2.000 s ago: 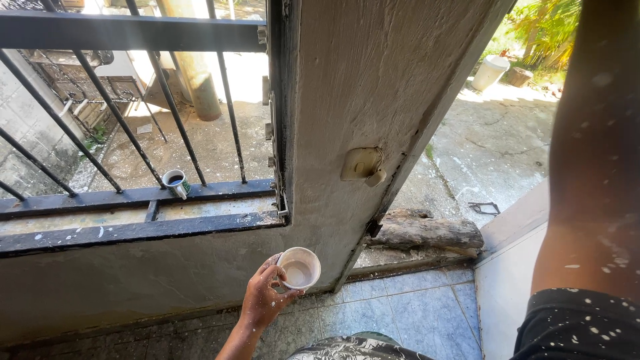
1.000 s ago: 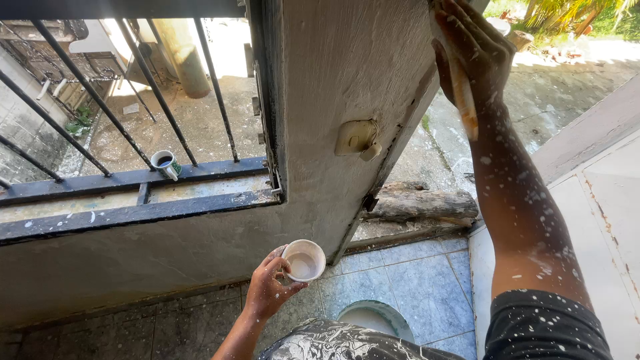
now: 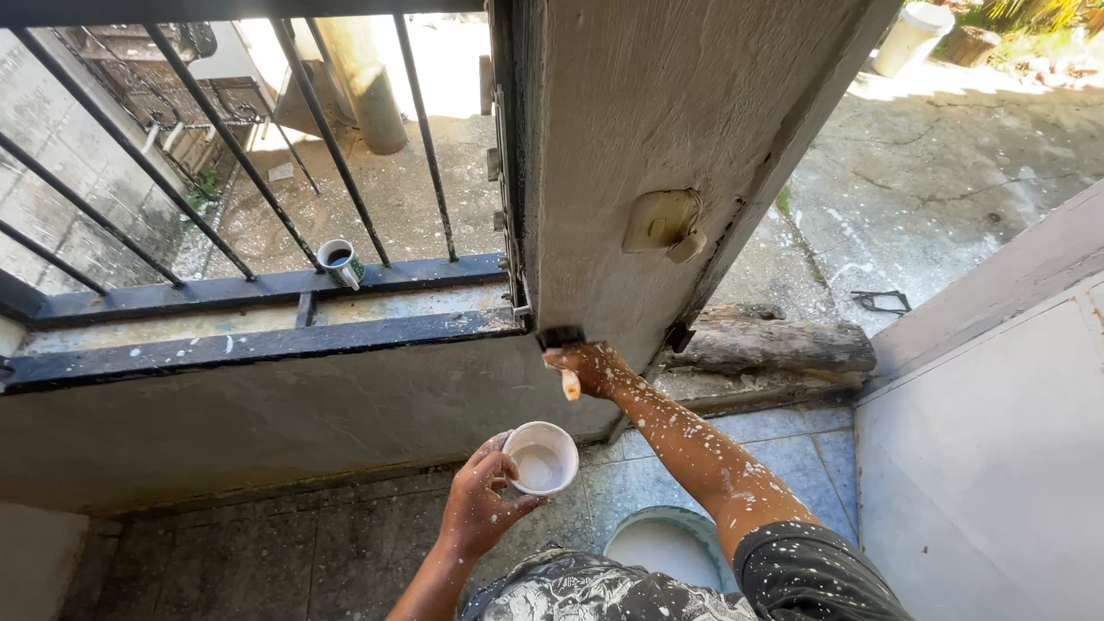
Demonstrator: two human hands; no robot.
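My left hand (image 3: 487, 500) holds a small white plastic cup (image 3: 541, 457) by its rim and side, with pale liquid inside. My right hand (image 3: 588, 366), speckled with white paint, grips a paintbrush (image 3: 569, 384); its orange-tipped handle points down toward me. The dark bristles lie at the wall pillar (image 3: 642, 103), just beside the lower corner of the black window frame. Higher on the pillar is a yellowed switch or outlet plate (image 3: 662, 221) with a loose-looking part. A bucket (image 3: 707, 535) of white liquid stands on the floor, partly hidden by my shirt.
A mug (image 3: 341, 263) of dark liquid stands on the sill by the black window bars (image 3: 332, 142). A weathered log (image 3: 768, 345) lies beyond the doorway threshold. The white door panel (image 3: 992, 448) is at the right, over blue floor tiles (image 3: 776, 431). Outside stands a white bucket (image 3: 914, 39).
My right hand, with the brush, has come down from high on the pillar's right edge to beside the window frame's lower corner. My left hand still holds the cup.
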